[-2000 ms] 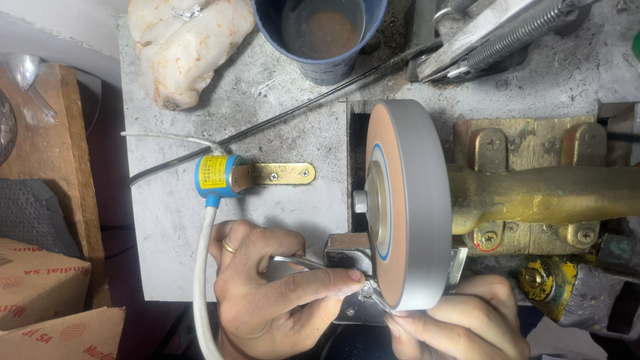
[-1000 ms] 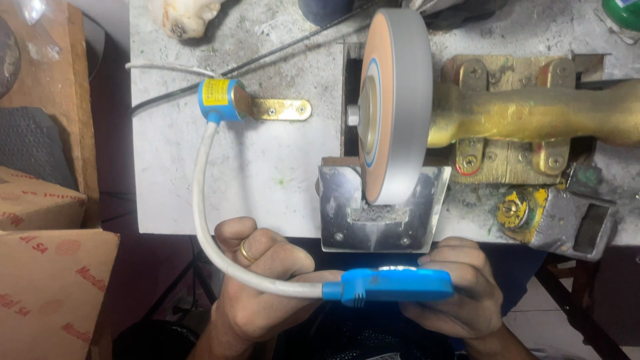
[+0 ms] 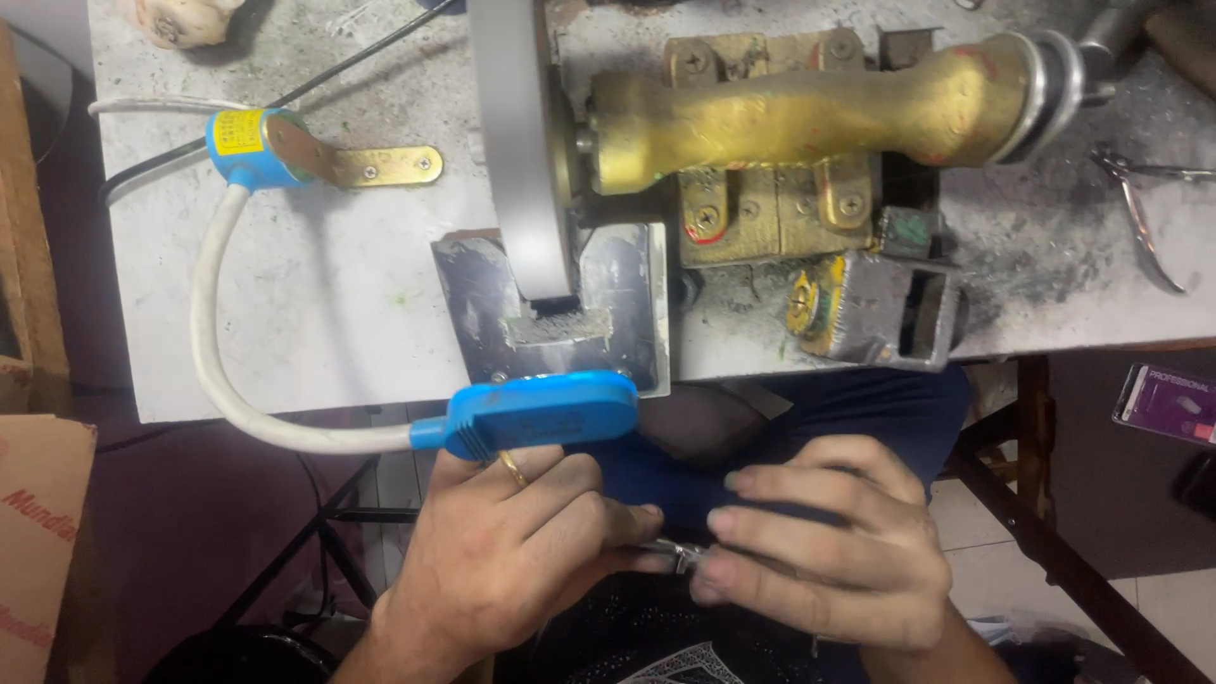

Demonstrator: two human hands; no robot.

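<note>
My left hand [image 3: 532, 551], with a gold ring, pinches a small shiny metal tool [image 3: 682, 553], seemingly nippers, between thumb and finger. My right hand [image 3: 836, 541] holds the tool's other end at its fingertips, its remaining fingers loosely curled. Most of the tool is hidden by the fingers. Just above my left hand hangs the blue lamp head [image 3: 546, 413] on a white flexible neck [image 3: 214, 332]. Beyond it, the grey rim of a grinding wheel [image 3: 522, 152] stands over a metal rest plate [image 3: 608, 332]. Both hands are in front of the table edge, below the wheel.
A gold-painted spindle housing [image 3: 779, 119] is bolted right of the wheel. Near the edge sits a grey metal block [image 3: 898, 309]. Metal nippers [image 3: 1140, 218] lie at the right. The lamp's blue base [image 3: 252, 147] and a black cable [image 3: 361, 57] are at left; cardboard [image 3: 43, 541] stands below.
Both hands were at the wheel two seconds ago with the small tool; they have drawn back from it, below the lamp head. The view has shifted to the right.
</note>
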